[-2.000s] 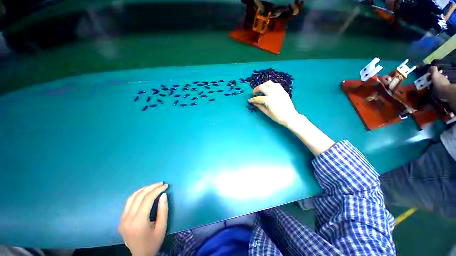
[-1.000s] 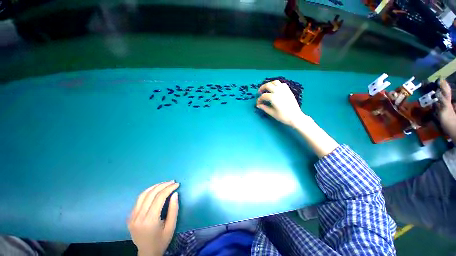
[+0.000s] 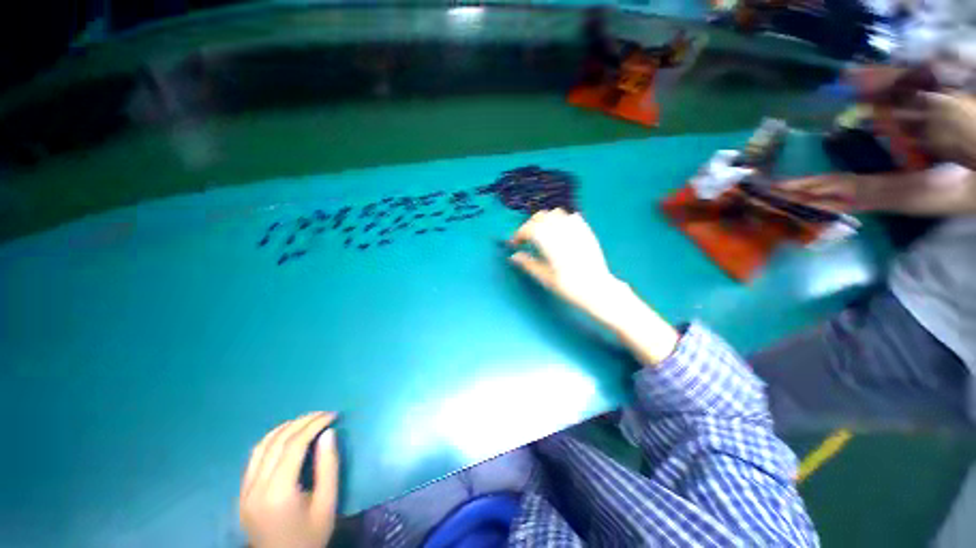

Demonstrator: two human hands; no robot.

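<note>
Small black parts (image 3: pixel 537 188) lie in a dense dark pile on the green bench, with a scattered trail of them (image 3: pixel 369 222) to its left. My right hand (image 3: pixel 562 255) is just below the pile, its fingers curled and blurred. A dark bit shows by its fingertips, but I cannot tell if the hand holds it. My left hand (image 3: pixel 291 480) rests at the bench's near edge at the lower left, thumb apart from the fingers, with nothing seen in it.
A fixture with an orange-red base plate (image 3: pixel 719 232) and white tips stands on the bench at the right. A neighbouring worker's arm (image 3: pixel 899 193) reaches over it. Another orange fixture (image 3: pixel 621 96) stands on the darker strip beyond. The green bench (image 3: pixel 193 353) ends just before my lap.
The view has shifted. My right hand has drawn back from the pile towards me. The neighbour's hands have moved, and a dark piece now lies over the right fixture. My left hand stays at the edge.
</note>
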